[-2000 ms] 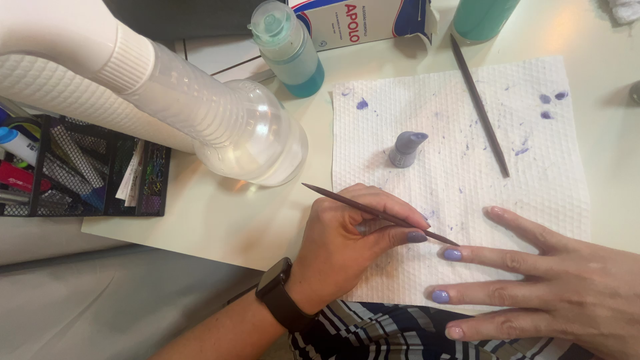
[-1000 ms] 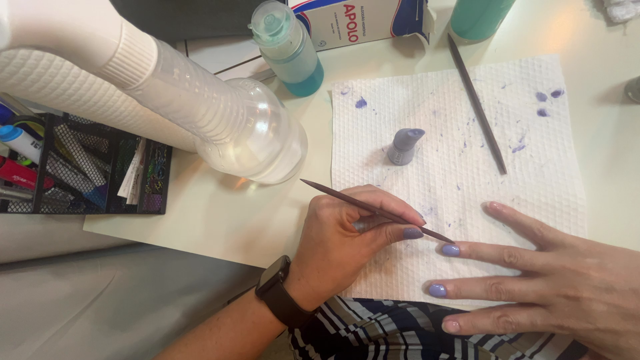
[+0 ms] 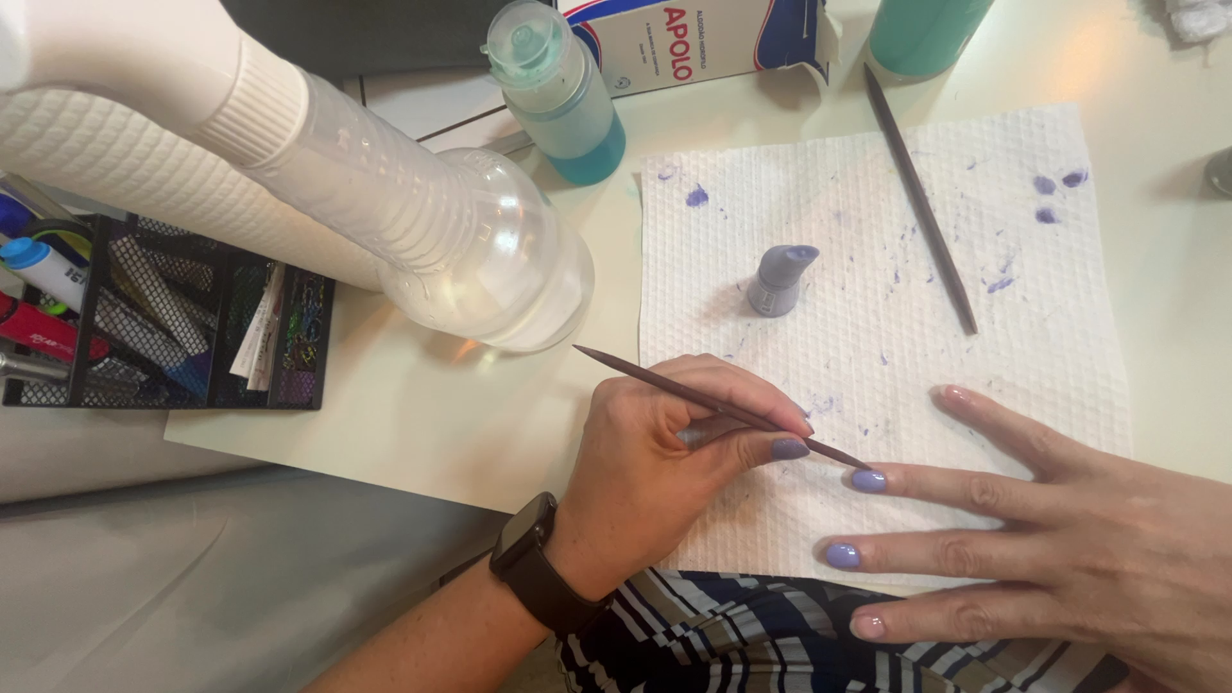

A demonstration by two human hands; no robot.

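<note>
My left hand, with a black watch on its wrist, pinches a thin dark pointed stick between thumb and fingers. Its lower tip meets the upper edge of the purple-painted ring fingernail of my right hand. That hand lies palm down with fingers spread and holds nothing; its middle nail is purple too, while the index and little nails look unpainted. Beneath both hands is a white paper towel with purple smears. On it stand a small purplish-grey bottle and, lying diagonally, a second dark stick.
To the left are a large clear bottle with a white neck, a white textured roll and a black mesh organizer of pens and clips. A blue-green liquid bottle, an Apolo cotton box and a green container stand behind.
</note>
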